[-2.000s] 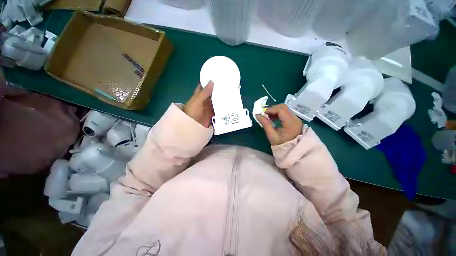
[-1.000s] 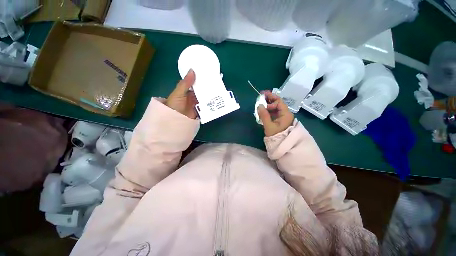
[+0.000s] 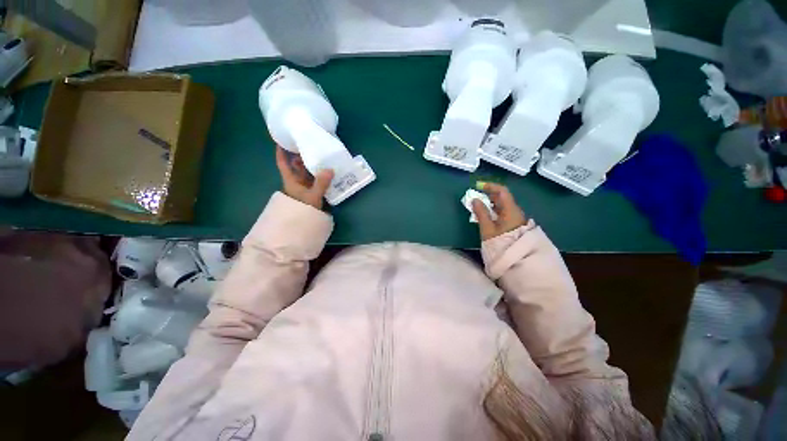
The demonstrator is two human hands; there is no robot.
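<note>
My left hand (image 3: pixel 302 177) grips a white security camera (image 3: pixel 309 121) around its lower body, left of centre over the green mat. The camera's rounded end points up and left, its printed flat bracket end down and right. My right hand (image 3: pixel 500 209) pinches a small crumpled white wipe (image 3: pixel 477 203), with a small yellow spot at a fingertip. A thin pale stick (image 3: pixel 398 136) lies on the mat between the hands. Three similar white cameras stand in a row at right: the left one (image 3: pixel 470 95), the middle one (image 3: pixel 535 99) and the right one (image 3: pixel 608 116), labelled ends toward me.
A brown carton tray (image 3: pixel 197 142) with dark strips sits at left. White cameras (image 3: pixel 155 310) are heaped below the bench at left. A blue cloth (image 3: pixel 664 194) lies at right. Clear bubble bags (image 3: pixel 298 30) stand on the white board at the back. Orange and red items (image 3: pixel 774 194) lie far right.
The held camera has been turned, so its rounded body and a dark marking at its end now show. My right hand has moved right with the wipe, away from the thin stick. The whole view has shifted.
</note>
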